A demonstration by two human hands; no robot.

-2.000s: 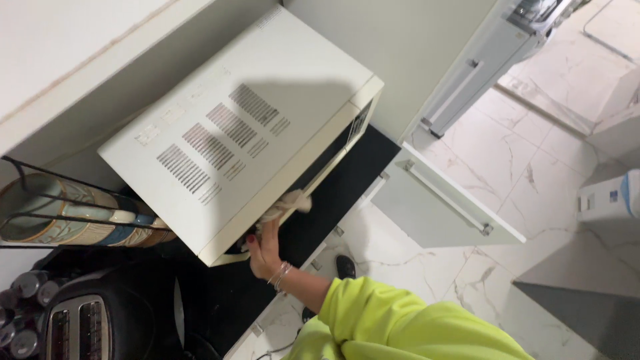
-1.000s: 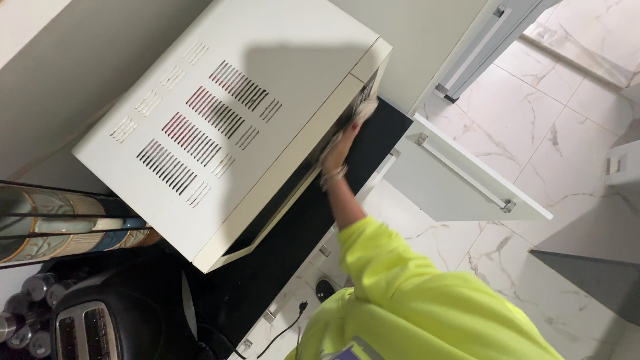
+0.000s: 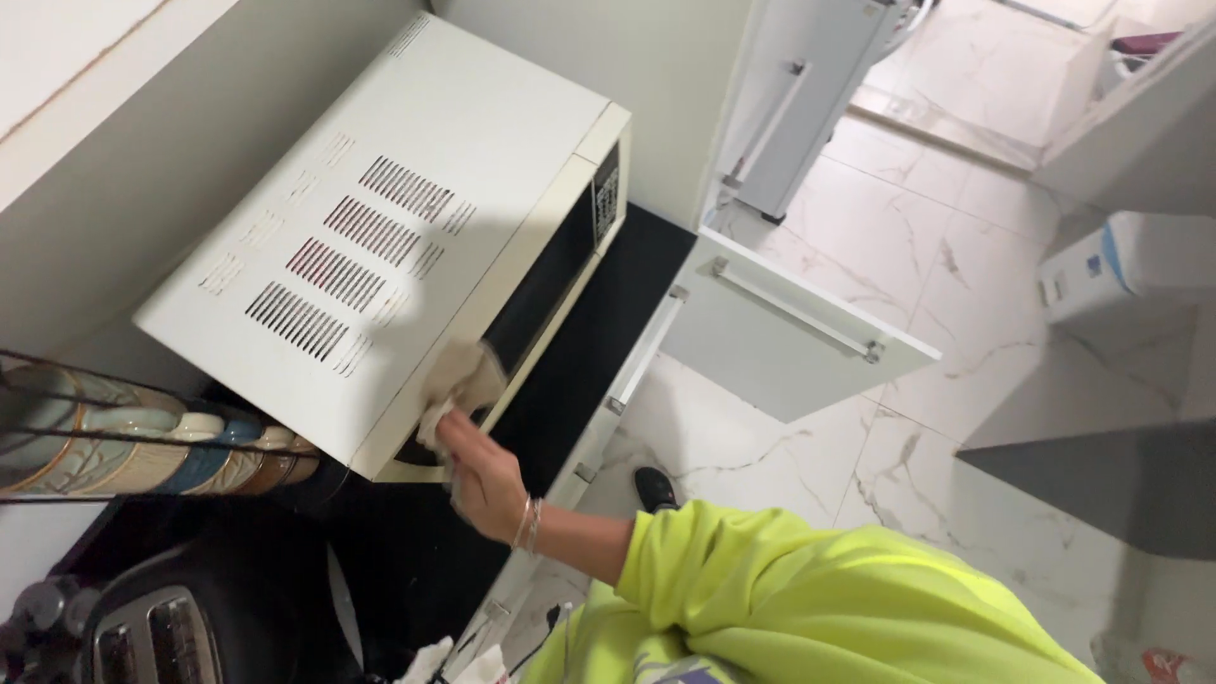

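Note:
My right hand (image 3: 484,475) grips a beige cloth (image 3: 465,380), which is blurred. The cloth lies against the top front edge and dark door of a cream microwave oven (image 3: 456,123), near its lower end. Rows of vent slots cross the microwave's casing, and its control panel (image 3: 605,195) is at the far end of the front. The microwave sits on a black countertop (image 3: 579,342). My left hand is out of view.
A black toaster (image 3: 157,627) and a wire rack (image 3: 114,432) with patterned mugs (image 3: 104,461) stand at lower left. A white cabinet door (image 3: 793,332) hangs open over the marble-look floor (image 3: 921,275). White crumpled material (image 3: 427,662) shows at the bottom edge.
My right hand, with the cloth in it, has moved from the control-panel end of the microwave's front down toward the opposite end, near where it was two seconds ago.

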